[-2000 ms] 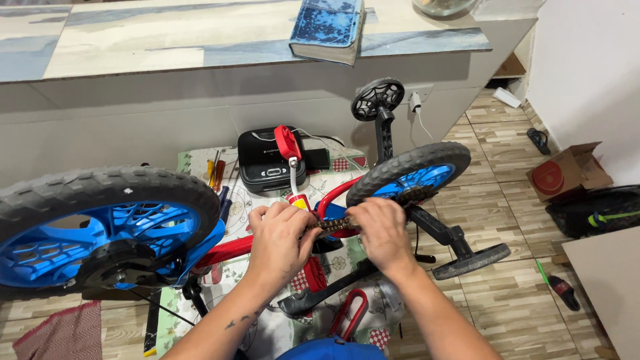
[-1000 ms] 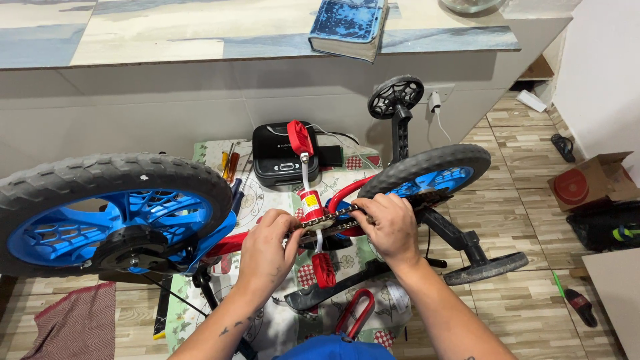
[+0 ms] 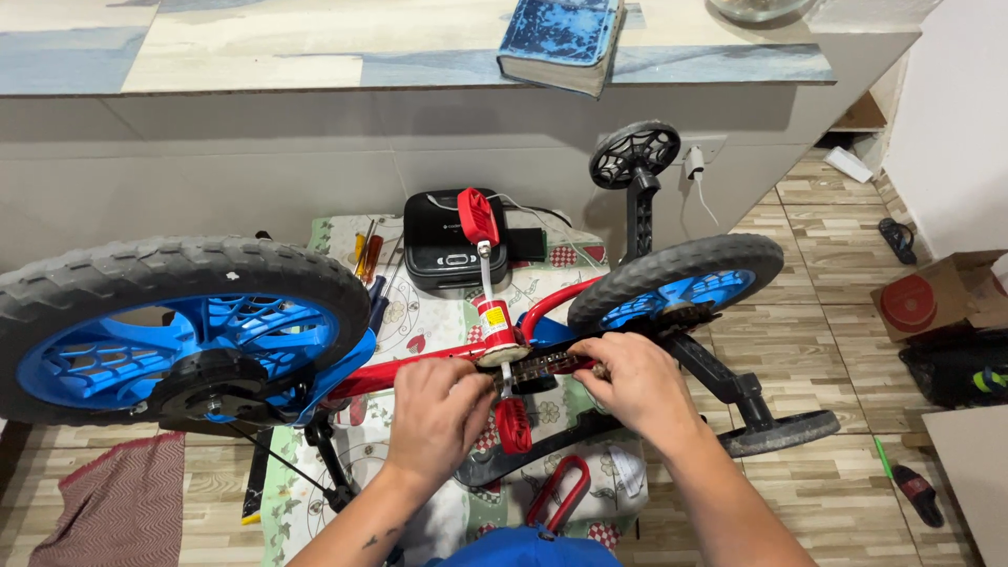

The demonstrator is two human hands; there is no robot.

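Note:
A child's bicycle with a red frame (image 3: 378, 376) lies upside down, its blue-rimmed front wheel (image 3: 185, 339) at left and its rear wheel (image 3: 677, 283) at right. A metal chain (image 3: 551, 365) runs by the crank below the red bottom bracket shell (image 3: 498, 327). My left hand (image 3: 441, 413) is at the chain's left part, fingertips curled and partly hidden. My right hand (image 3: 634, 378) pinches the chain's right part near the rear wheel. One red pedal (image 3: 478, 216) points up, the other red pedal (image 3: 513, 425) down between my hands. A black chain guard (image 3: 543, 457) lies below.
A patterned cloth (image 3: 425, 315) lies under the bicycle, with screwdrivers (image 3: 370, 256) and a black air compressor or similar device (image 3: 449, 244). Training wheels (image 3: 636, 155) stick out at right. A red U-shaped part (image 3: 561, 492) lies near me. A blue book (image 3: 561, 43) rests on the counter.
Both hands have stayed at the chain. My right hand was near the rear wheel's edge and now sits slightly lower along the chain. The red pedals have come into clearer view between my hands.

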